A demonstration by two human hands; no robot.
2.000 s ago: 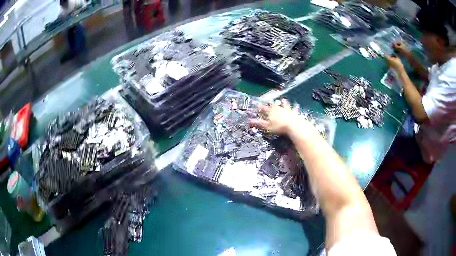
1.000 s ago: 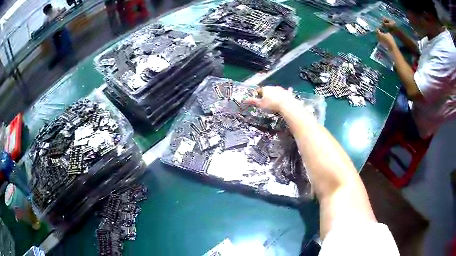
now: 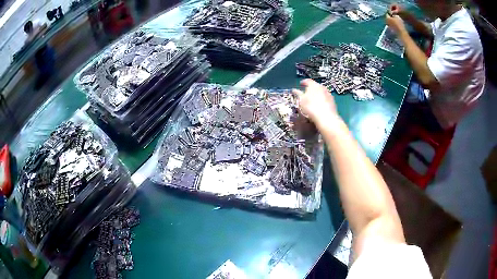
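A large clear plastic tray (image 3: 218,188) heaped with small dark and silver boards (image 3: 231,151) lies on the green bench in front of me. My right hand (image 3: 315,102) is over the tray's far right corner, with its forearm reaching in from the lower right. The fingertips point down at the parts at the edge. Whether they hold a board is too blurred to tell. My left hand is not in view.
Stacked trays (image 3: 163,90) of parts stand behind, with another stack (image 3: 240,32) further back and one at left (image 3: 65,180). Loose boards lie at lower left (image 3: 115,242) and in a far pile (image 3: 346,68). A person (image 3: 452,60) sits at right by a red stool (image 3: 422,155).
The view has shifted, so the bench things sit further left and higher. My right hand has moved from the middle of the tray's far part to its far right corner.
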